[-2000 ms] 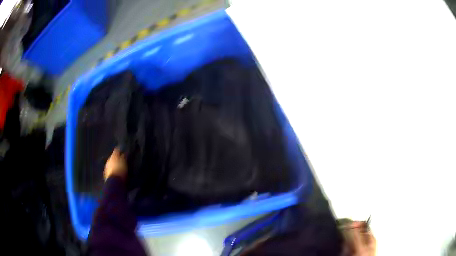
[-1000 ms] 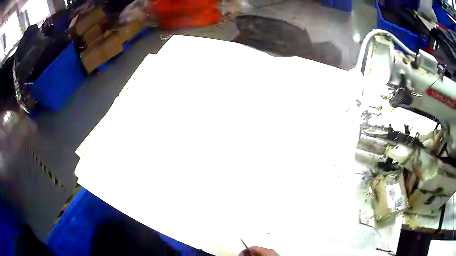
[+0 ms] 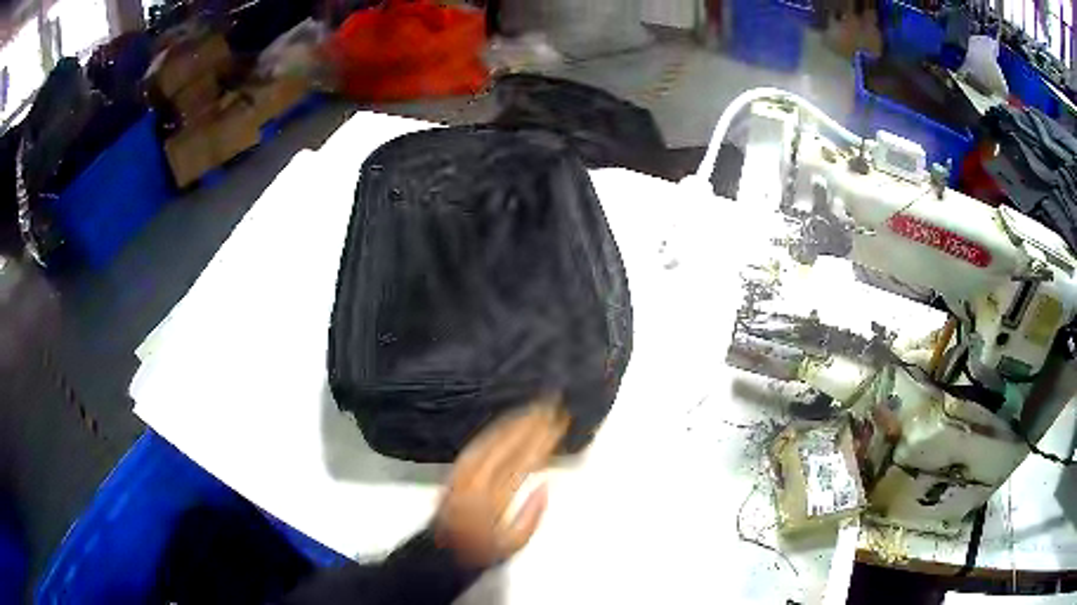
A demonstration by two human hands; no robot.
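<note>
A black bag body (image 3: 484, 272) lies flat on the white table (image 3: 626, 520), its rounded top end away from me. A seam or zipper line runs across its near end. My left hand (image 3: 502, 479) is at the bag's near right corner, blurred, with the thumb apart from the fingers and nothing seen in it. Whether it touches the bag is unclear. My right hand is out of the picture.
The cream sewing machine (image 3: 933, 242) stands at the right, its cylinder arm (image 3: 785, 355) pointing left. A label packet (image 3: 817, 475) lies below the arm, with loose threads around. A blue bin (image 3: 130, 520) is at the table's left edge.
The black bag now lies on the table, where it was not a second ago. My left hand has come into view at its near end. My right hand has left the picture.
</note>
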